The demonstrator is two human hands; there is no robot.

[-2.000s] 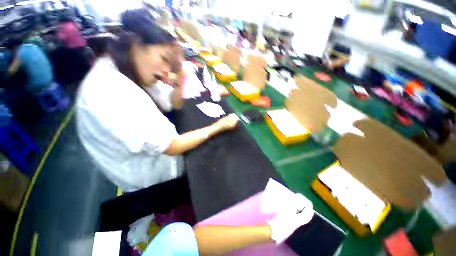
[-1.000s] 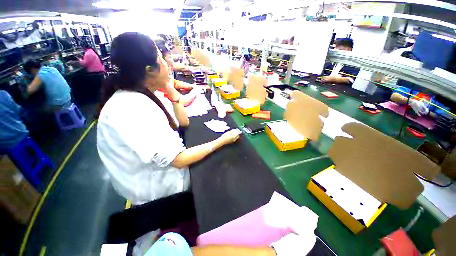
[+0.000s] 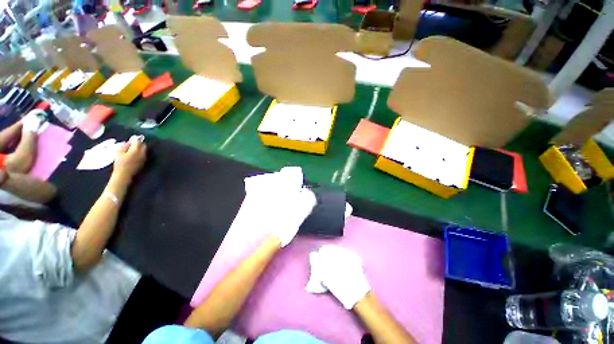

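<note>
My left hand (image 3: pixel 293 213), in a white glove, holds a flat black device (image 3: pixel 324 211) at the far edge of the pink mat (image 3: pixel 397 269). The fingers are over the device's left side. White wipes or paper (image 3: pixel 264 183) lie just left of and behind that hand. My right hand (image 3: pixel 345 274), also in a white glove, is over the middle of the mat, nearer to me and apart from the device. Its fingers are bent around what looks like a crumpled white cloth (image 3: pixel 316 275); glove and cloth are hard to tell apart.
Open yellow boxes (image 3: pixel 296 127) with raised brown lids stand along the green conveyor (image 3: pixel 235 138). A blue tray (image 3: pixel 478 256) sits right of the mat, with a clear bottle (image 3: pixel 552 309) nearer. A coworker's arm (image 3: pixel 101 215) is at the left.
The view has swung right and down from the coworker to the mat. My right hand, the black device in my left hand and the blue tray have come into view.
</note>
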